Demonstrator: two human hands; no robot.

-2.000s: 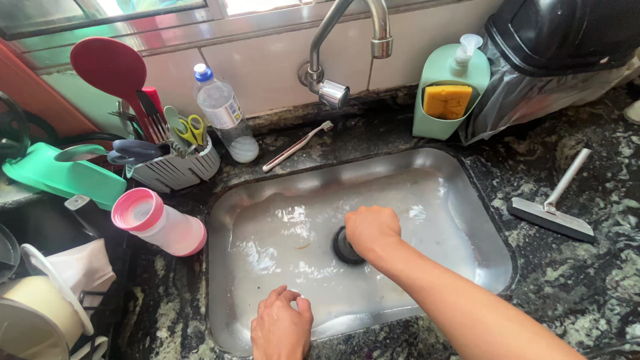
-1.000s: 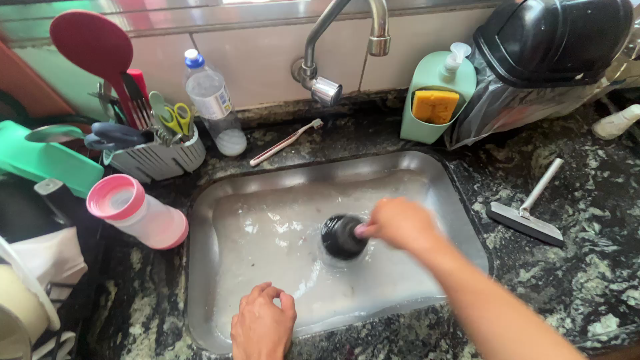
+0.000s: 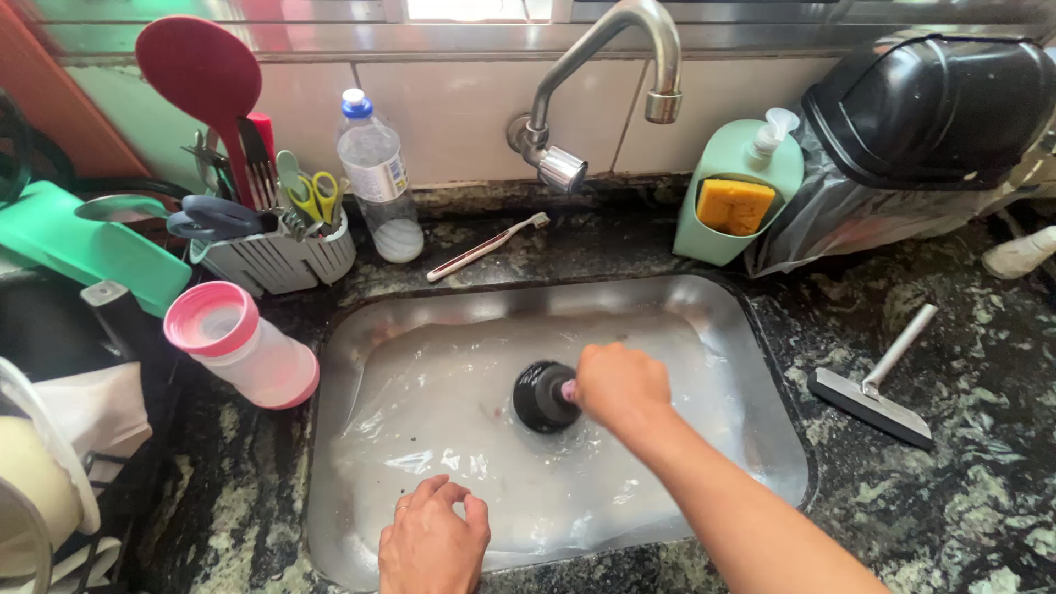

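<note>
My right hand point(image 3: 623, 384) is closed around the pink handle of a small plunger with a black rubber cup point(image 3: 546, 397). The cup sits tilted in cloudy water near the middle of the stainless steel sink point(image 3: 528, 295); its lower part is hidden by the water. My left hand point(image 3: 435, 532) is at the sink's front edge, left of the plunger, with its fingers curled loosely and nothing seen in them. A chrome faucet point(image 3: 610, 74) reaches out from the tiled wall behind the basin.
Left of the basin stand a pink-rimmed container point(image 3: 242, 351) and a cutlery holder point(image 3: 285, 264). Behind lie a toothbrush point(image 3: 487, 247) and a plastic bottle point(image 3: 379, 181). A green soap dispenser point(image 3: 734, 190) with a sponge, a black-lidded bin point(image 3: 932, 107) and a squeegee point(image 3: 879, 396) are to the right.
The plunger, pressed low under my right hand two seconds ago, now shows its cup tilted, with my hand to its right. My left hand stays near the front edge.
</note>
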